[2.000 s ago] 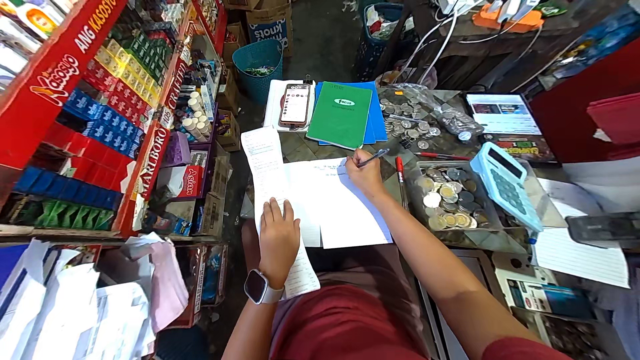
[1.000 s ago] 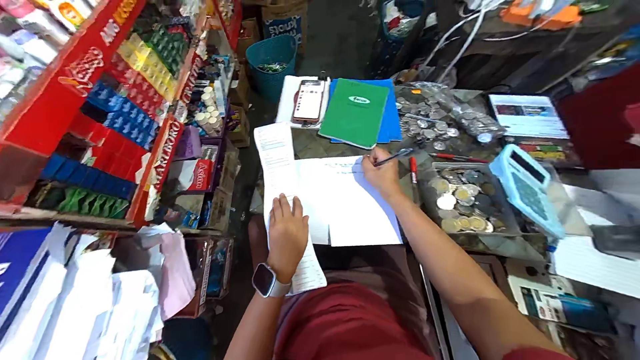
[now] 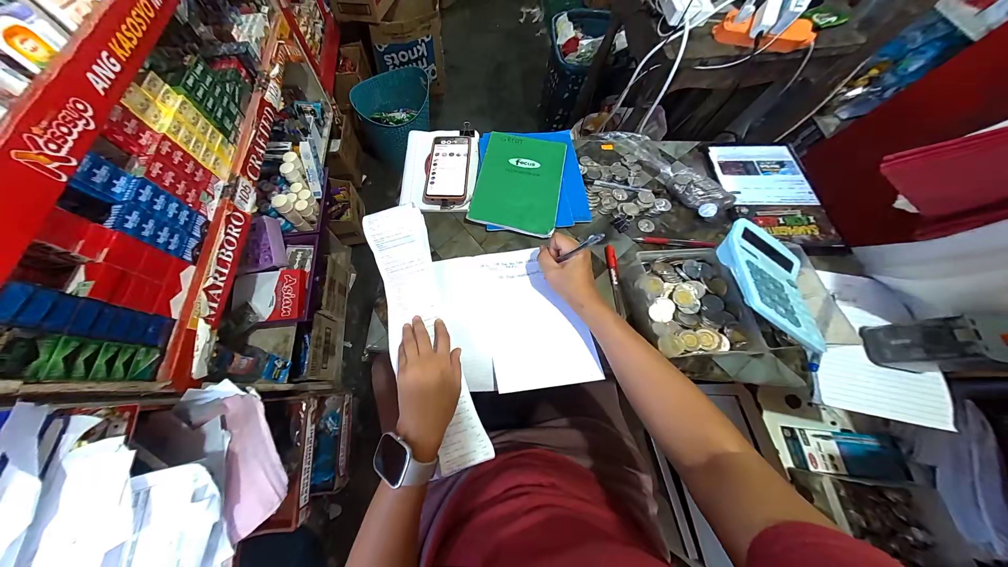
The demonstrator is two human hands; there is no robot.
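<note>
My right hand (image 3: 568, 272) grips a pen (image 3: 581, 246), its tip hidden, over the upper part of an open white notebook (image 3: 543, 339) that bears a few handwritten lines. My left hand (image 3: 428, 378), a watch on its wrist, lies flat on a long paper strip (image 3: 400, 268) with writing, which overlaps the notebook's left side. Beyond the notebook are a green notebook (image 3: 518, 185) on a blue one (image 3: 581, 189), and a phone (image 3: 447, 169) on a white pad. A red marker (image 3: 613, 272) lies by my right forearm, beside a plastic container of coins (image 3: 685, 307).
A light blue calculator (image 3: 768, 287) leans on the coin container's right edge. Loose coins (image 3: 622, 189) and a plastic bag lie behind. Shelves of cigarette packs (image 3: 157, 173) rise at left, above stacked papers (image 3: 94, 488). A teal basket (image 3: 391, 102) and cables are farther back.
My right hand stays at the upper part of the notebook with the pen, and my left hand stays on the paper strip. The view has shifted slightly.
</note>
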